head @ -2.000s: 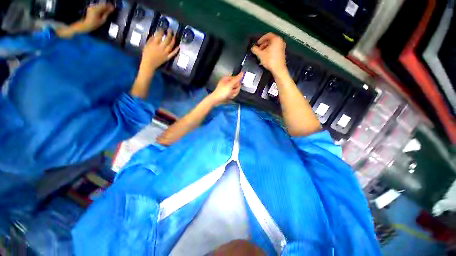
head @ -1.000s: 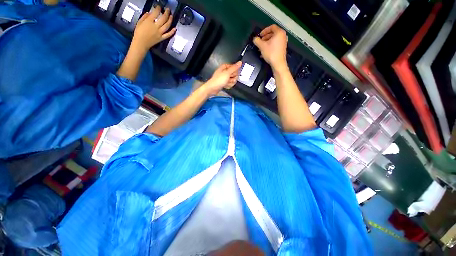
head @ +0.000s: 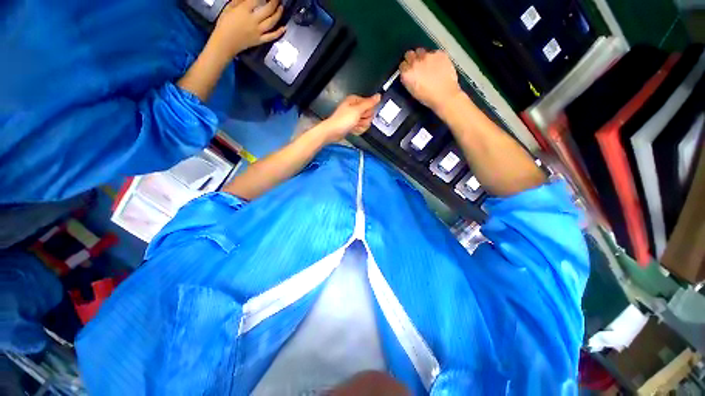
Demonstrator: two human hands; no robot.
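A black tray holds several dark units in a row in front of me, with small white labels. My left hand (head: pixel 355 114) has its fingertips pinched together at the near-left edge of the end unit (head: pixel 386 128). My right hand (head: pixel 431 76) is over the upper end of that unit, fingers curled down and hiding what they touch. A thin pale strip shows beside the right fingertips. I cannot tell whether either hand holds a small part. My right forearm partly covers the other units (head: pixel 421 139).
A neighbour's hand (head: pixel 246 27) is over another tray at upper left, holding a grey unit (head: pixel 298 48). Stacked black, red and white layers (head: pixel 628 147) stand at right. A dark tray with labelled units (head: pixel 533 46) lies beyond the pale rail (head: pixel 471 66).
The view has shifted. My right hand has turned more palm-down over the end unit and its forearm has swung right, now covering the clear blister trays. My left hand stays beside the tray.
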